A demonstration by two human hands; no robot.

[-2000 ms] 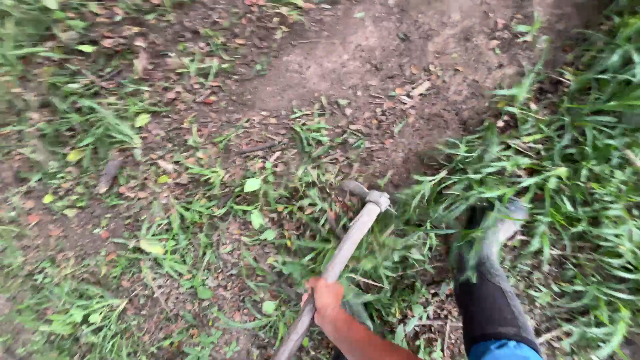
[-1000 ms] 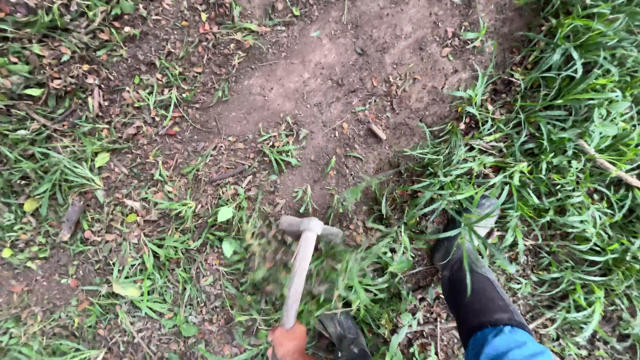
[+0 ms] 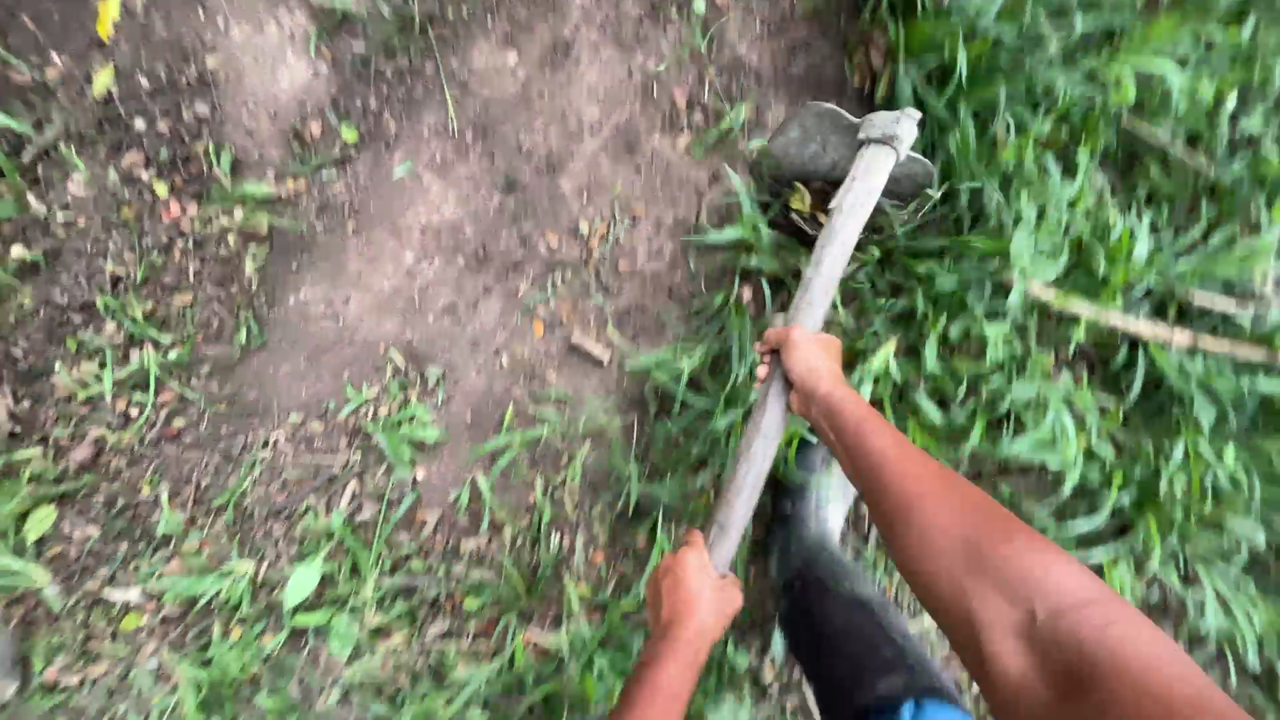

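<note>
A hoe with a pale wooden handle slants from the lower middle up to the right. Its grey metal blade is at the upper right, over the edge where bare soil meets grass, with dark litter just below it. Around the middle of the handle my right hand is closed. My left hand grips the handle's lower end. Motion blurs parts of the view.
A dark boot stands under the handle, close to my right forearm. Dense green grass covers the right side. Bare soil lies at centre left, with a short wood piece. A long stick lies at right.
The hoe has moved right and forward, from low plants by the boot to the grass edge beyond it. Both hands now show on the handle; one hand was visible before.
</note>
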